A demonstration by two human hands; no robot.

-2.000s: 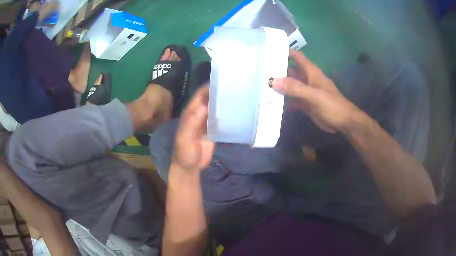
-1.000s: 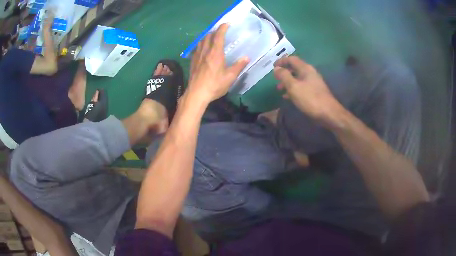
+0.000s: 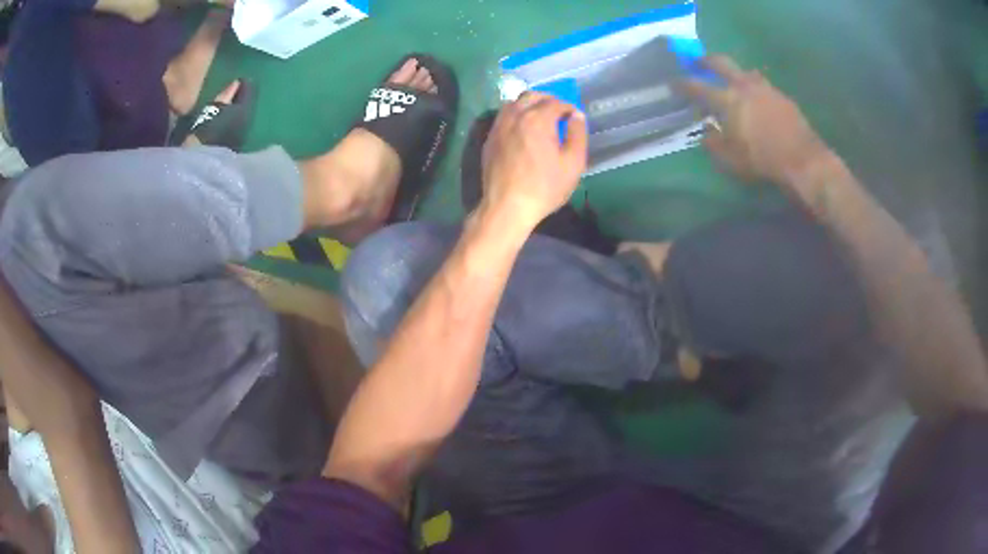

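An open white retail box point(image 3: 639, 149) with blue flaps stands on the green floor at the top, right of centre. A greyish-white content with faint print shows inside its mouth; I cannot tell it more exactly. My left hand point(image 3: 533, 157) is at the box's left end, fingers curled on a blue flap. My right hand point(image 3: 753, 121) is at the right end, slightly blurred, its fingers at the other blue flap; whether it grips that flap is unclear.
A second white box point(image 3: 295, 26) stands at the top left. A neighbour's black sandal point(image 3: 417, 135) and grey trouser leg point(image 3: 141, 206) are at left. Yellow-black tape point(image 3: 314, 251) shows between the legs. A person's arm is at the lower left.
The white appliance has left my hands, and the box is now turned with its long side across. My left hand moved right to its left flap; my right hand moved up to its right end.
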